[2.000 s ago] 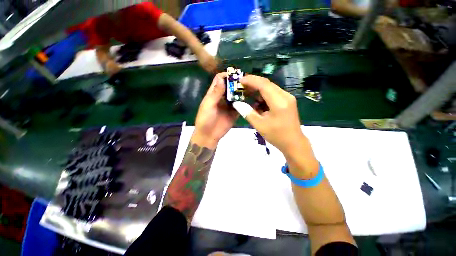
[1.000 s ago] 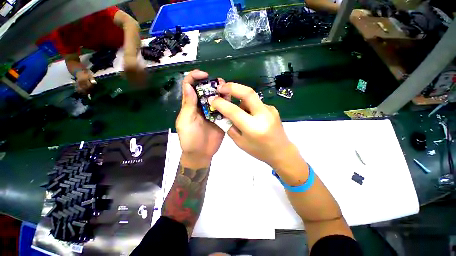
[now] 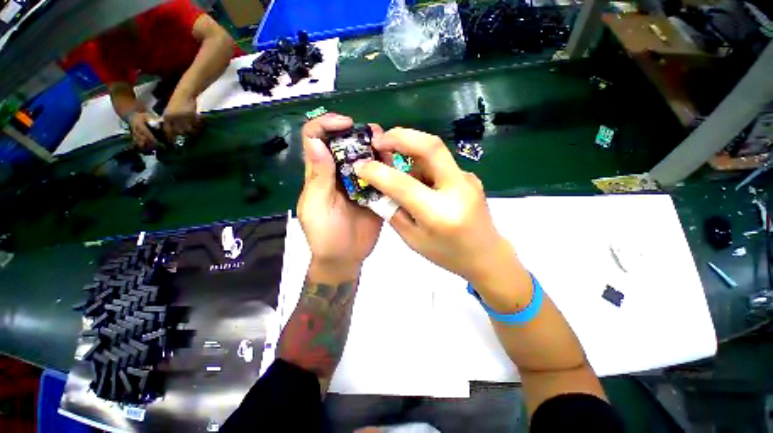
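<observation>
A small black plastic housing (image 3: pixel 352 152) with bright white, yellow and blue parts inside is held above the belt's near edge. My left hand (image 3: pixel 330 203) cups it from the left, thumb and fingers around its sides. My right hand (image 3: pixel 441 199) is on its right side, with a fingertip pressed on the parts inside. A white covering shows on one right fingertip. The underside of the housing is hidden by my hands.
White sheets (image 3: pixel 542 245) lie below my hands, with a small black square (image 3: pixel 613 295) on the right. Black moulded parts (image 3: pixel 127 313) stand in rows on a glossy black printed sheet (image 3: pixel 222 296). Circuit boards (image 3: pixel 604 136) lie on the green belt (image 3: pixel 542 127). Across it, a person in red (image 3: pixel 174 51) works.
Since two seconds ago the housing has tilted and sits further left in view. A right fingertip has moved onto its inside. The person opposite has drawn their hands together.
</observation>
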